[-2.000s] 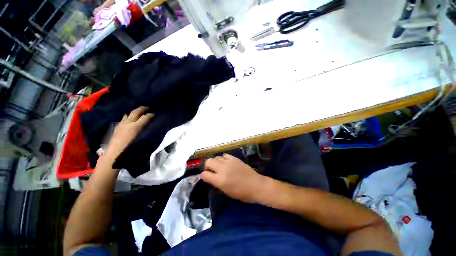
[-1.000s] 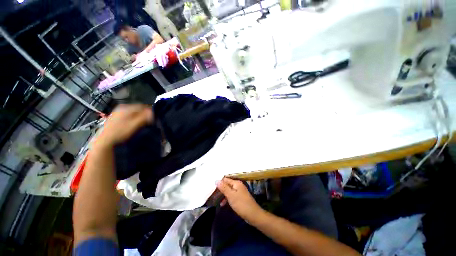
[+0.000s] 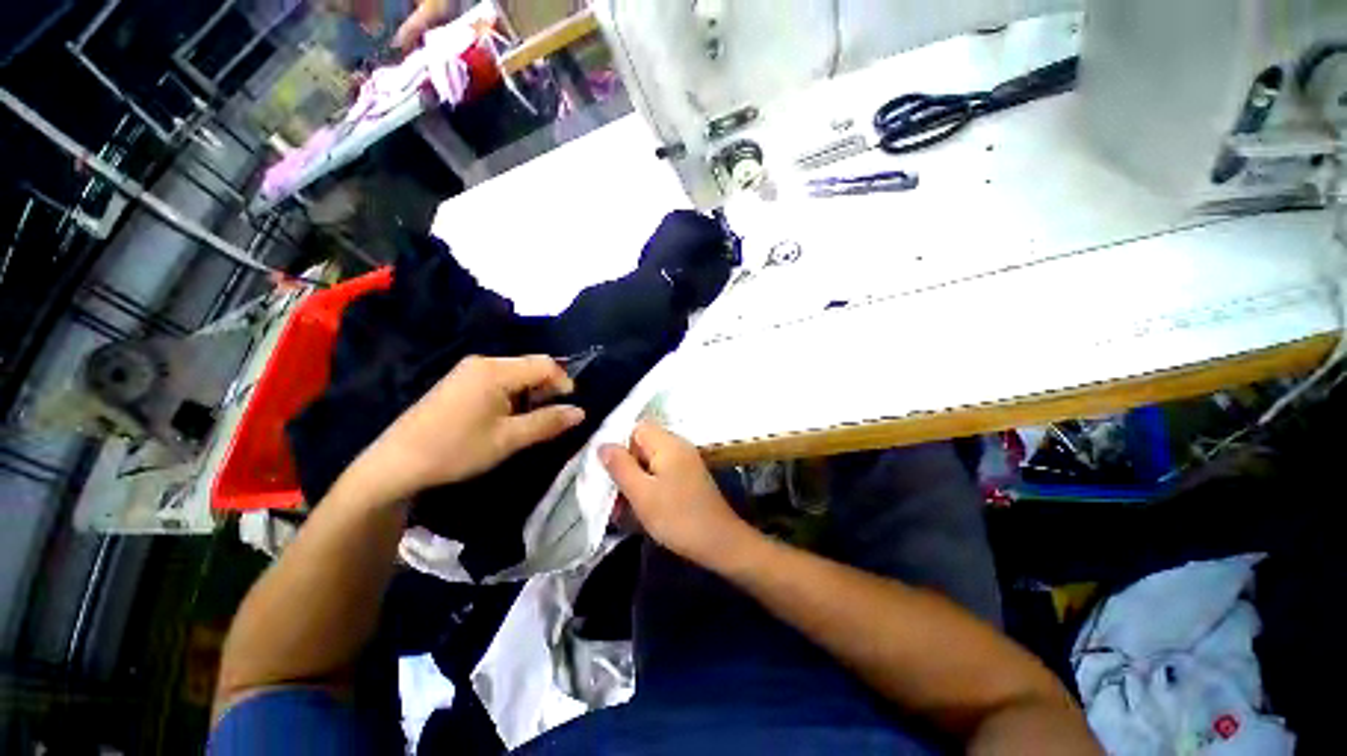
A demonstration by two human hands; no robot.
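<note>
The dark body fabric (image 3: 606, 318) lies bunched left of the needle, its right end at the presser foot (image 3: 727, 236) under the sewing machine head (image 3: 694, 89). The white panel (image 3: 569, 517) shows along its near side and hangs over the table edge. My left hand (image 3: 495, 421) is on the dark fabric, thumb and fingers curled with a pinch of it between them. My right hand (image 3: 655, 473) is at the table's front edge, thumb and fingers closed on the white panel's edge.
Thread snips (image 3: 864, 183) and black scissors (image 3: 960, 111) lie on the white table behind the needle. A red basket (image 3: 281, 399) stands at the left. White cloth (image 3: 1174, 650) is heaped at the lower right. Pink cloth and part of a person show at the back.
My left hand has come down and right onto the dark fabric. The fabric now stretches narrower toward the needle. My right hand has risen slightly at the table edge. The view has tilted down.
</note>
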